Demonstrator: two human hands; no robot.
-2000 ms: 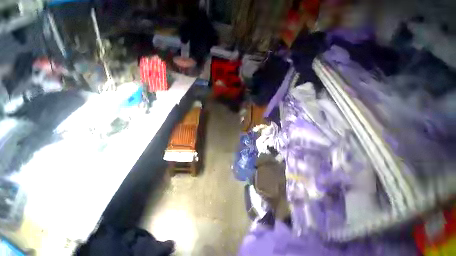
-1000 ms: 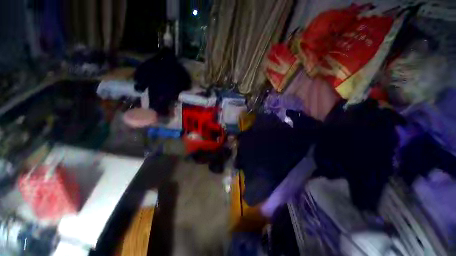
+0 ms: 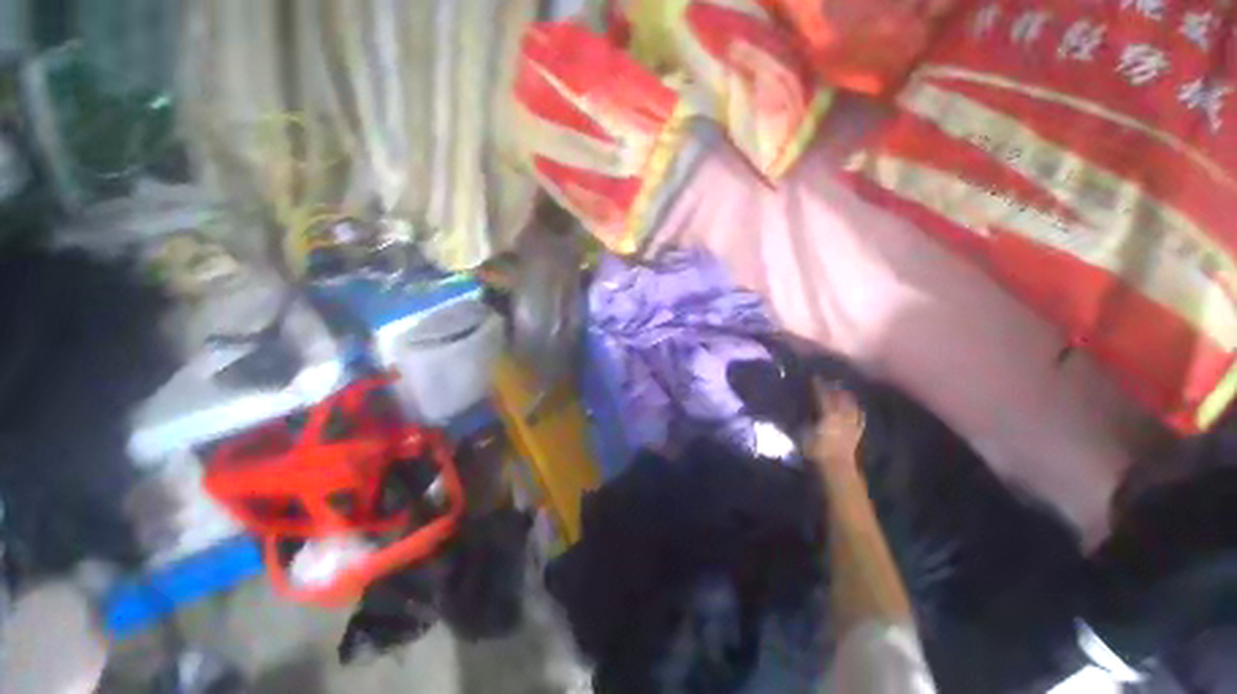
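My right hand (image 3: 834,427) reaches in from the lower right, with a pale sleeve at the bottom edge. It lies at the upper part of a black cloth bundle (image 3: 692,556). Its fingers are blurred against the dark cloth, and I cannot tell whether they grip it. Purple pieces (image 3: 672,332) lie in a pile just beyond, partly covered by the black cloth. A blue edge shows at the left side of the purple pile. A small white patch (image 3: 773,441) shows beside my fingers. My left hand is not in view.
Red and white printed woven sacks (image 3: 1058,176) and a pale pink sack (image 3: 923,312) lie behind and right. A red plastic basket (image 3: 339,495) stands at the left, near a yellow-brown board (image 3: 540,447). Beige curtains (image 3: 366,109) hang behind.
The view has turned right and moved closer to the sacks, black cloth and purple pile. My right hand has come into view at the black cloth. The white table has left the view.
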